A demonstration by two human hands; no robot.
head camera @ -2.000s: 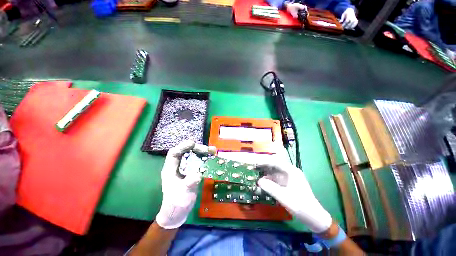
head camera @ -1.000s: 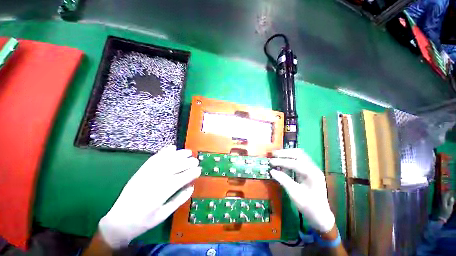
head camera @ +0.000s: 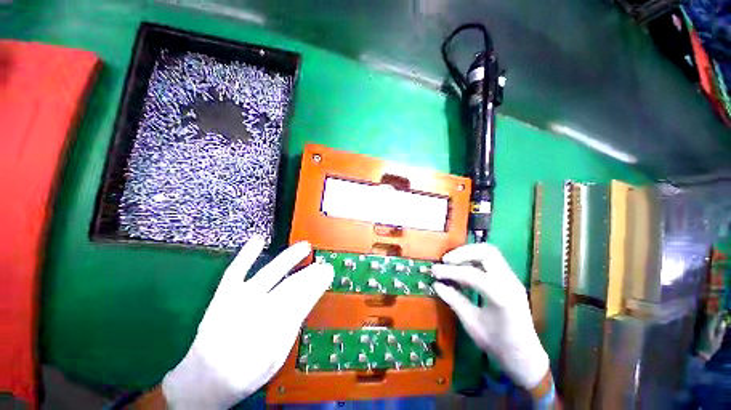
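Note:
The orange jig point(head camera: 385, 308) lies in front of me with three recesses. Its top recess holds a bright flat heat sink point(head camera: 385, 203). A green circuit board point(head camera: 375, 274) lies in the middle recess. Another circuit board point(head camera: 367, 350) lies in the bottom recess. My gloved left hand point(head camera: 244, 320) touches the left end of the middle board with its fingertips. My gloved right hand point(head camera: 495, 308) has its thumb and fingers at the right end of that same board. Both hands are fully in view apart from the wrists near the lower edge.
A black tray of screws point(head camera: 200, 152) stands left of the jig, with a red mat point(head camera: 40, 176) further left. A black electric screwdriver point(head camera: 482, 136) lies behind and right of the jig. Separator strips point(head camera: 629, 248) and silvery heat sinks point(head camera: 681, 264) are at right. Another person's hand point(head camera: 712, 335) shows at far right.
The circuit board held in the air two seconds ago now lies in the jig's middle recess, with both hands at its ends. The view has moved closer to the jig.

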